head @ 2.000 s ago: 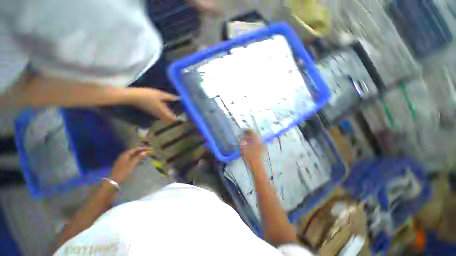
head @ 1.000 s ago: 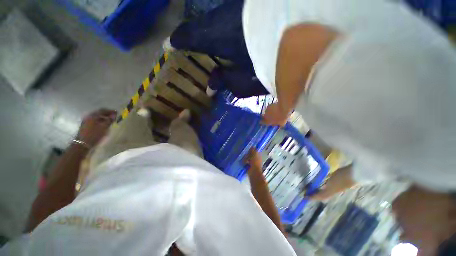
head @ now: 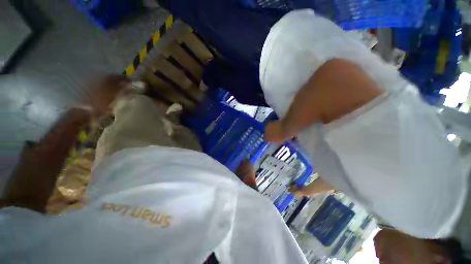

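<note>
A blue plastic crate (head: 230, 135) with slatted sides stands tilted in view beside the pallet. My right hand (head: 247, 173) is at its near edge and grips it, partly hidden by my white shirt. Silver-grey metal plates (head: 276, 167) lie in a blue crate just right of my right hand. A coworker's hand (head: 275, 132) touches the blue crate's far side, and the other hand (head: 316, 186) is at the crate of plates. My left hand (head: 106, 93) is out to the left, away from the crates, blurred; its fingers cannot be made out.
A wooden pallet (head: 173, 72) lies on the floor beside yellow-black tape (head: 150, 45). The coworker's white-shirted body (head: 392, 149) leans in from the right. Crumpled brown paper (head: 72, 180) is at lower left. More blue crates (head: 382, 13) are at the top right.
Since one second ago, the view has shifted, and the coworker's arm and body show further right. My left hand is more blurred. My right hand stays at the blue crate.
</note>
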